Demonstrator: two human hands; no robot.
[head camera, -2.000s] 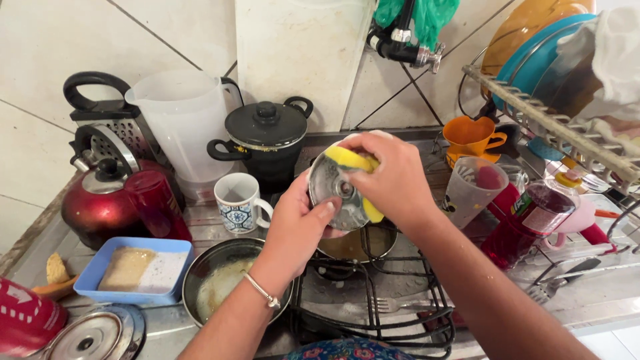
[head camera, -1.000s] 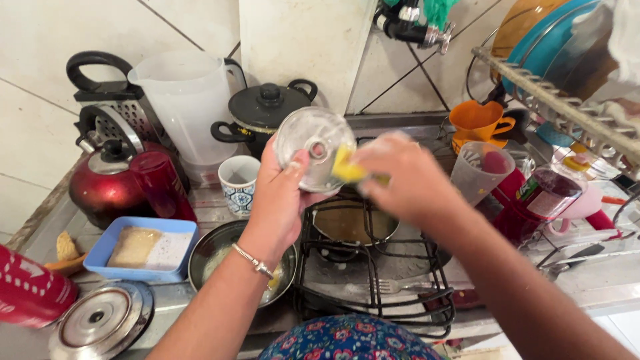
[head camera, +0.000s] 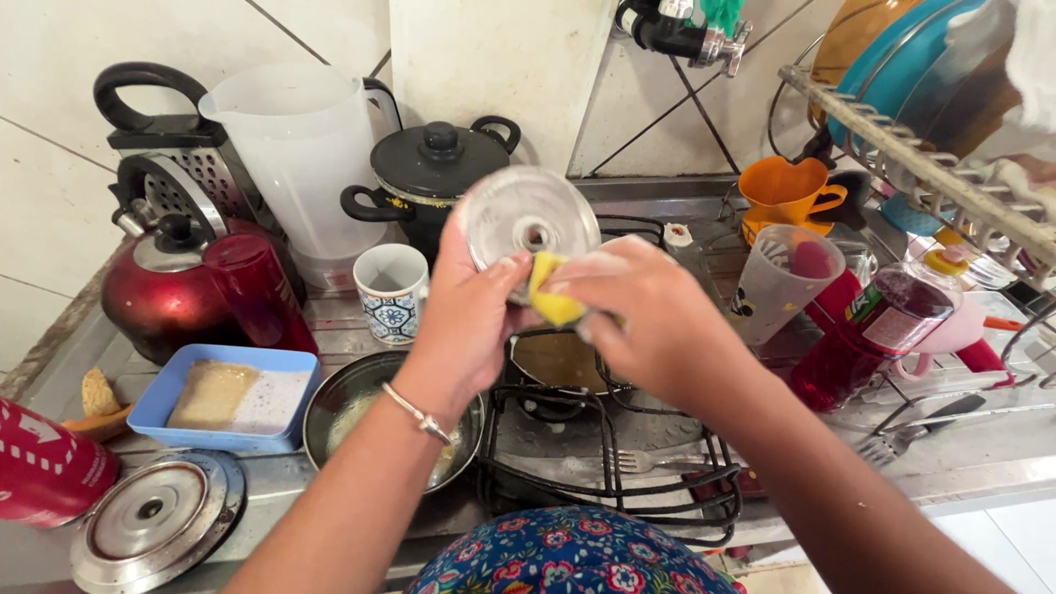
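My left hand (head camera: 474, 318) holds up a round, soapy metal stove burner part (head camera: 532, 206) with a hole in its middle, its face tilted toward me. My right hand (head camera: 631, 305) pinches a yellow sponge (head camera: 554, 289) against the lower edge of that disc; its fingers are slightly blurred. Below both hands are black wire stove grates (head camera: 610, 487) and a pan (head camera: 561, 359) holding cloudy liquid. A dark frying pan (head camera: 346, 404) sits under my left forearm. More round metal pieces (head camera: 148, 511) lie stacked at the lower left.
At the left stand a red kettle (head camera: 181, 289), a plastic pitcher (head camera: 297, 157), a mug (head camera: 391, 293) and a blue soap tub (head camera: 227, 400). A black pot (head camera: 437, 177) is behind my hands. To the right are a plastic cup (head camera: 784, 280), a detergent bottle (head camera: 874, 330) and a dish rack (head camera: 924, 165).
My right hand and the sponge have moved from the disc's upper face to its lower edge. The disc has turned more face-on to the view, still in my left hand.
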